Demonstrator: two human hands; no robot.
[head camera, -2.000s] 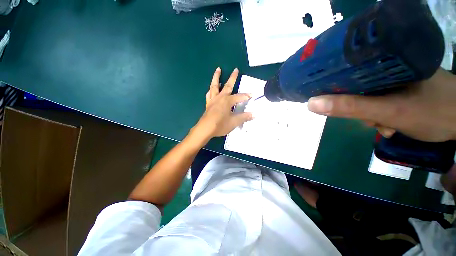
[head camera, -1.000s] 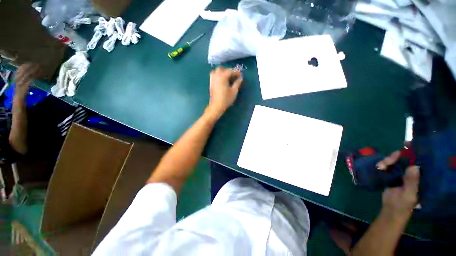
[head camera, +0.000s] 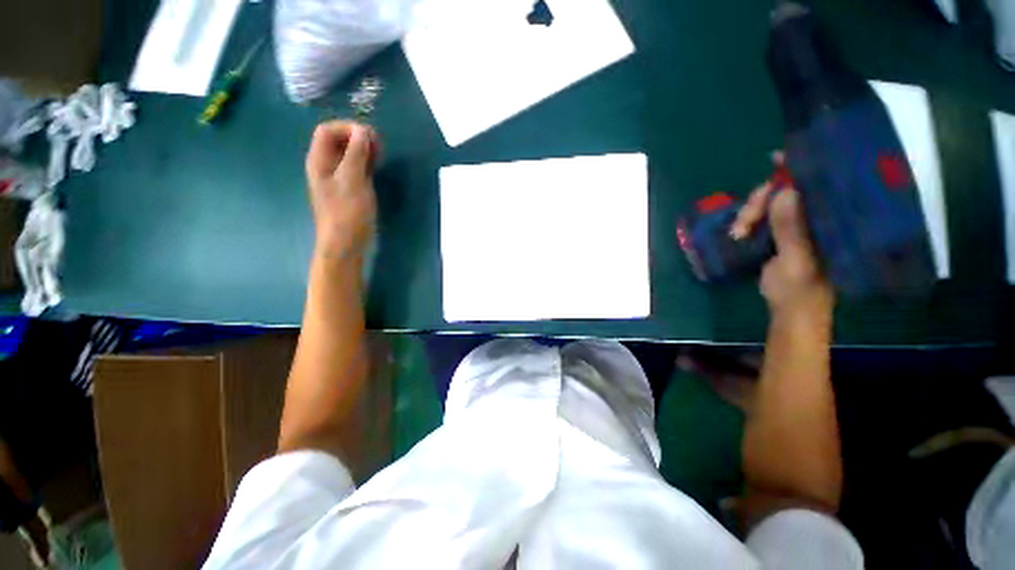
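Note:
A flat white panel (head camera: 545, 238) lies nearest me on the green table. My right hand (head camera: 792, 239) grips the cordless drill driver (head camera: 857, 178) to the right of the panel, its chuck pointing away from me. My left hand (head camera: 344, 173) is left of the panel, just on the near side of a small pile of silvery screws (head camera: 365, 94). Its fingertips are pinched together; whether they hold a screw is too small to tell.
Beyond lie a white panel with a dark cut-out (head camera: 501, 67), a bulging clear bag (head camera: 334, 50), a yellow-green screwdriver (head camera: 220, 98) and another white panel (head camera: 184, 47). White looped bundles (head camera: 87, 125) and crumpled white cloth (head camera: 41, 254) lie left. A cardboard box (head camera: 161, 445) stands below the edge.
The drill has moved away from the near panel to the right, its chuck now pointing away. My left hand has left the panel for the screw pile. The camera view has shifted and turned.

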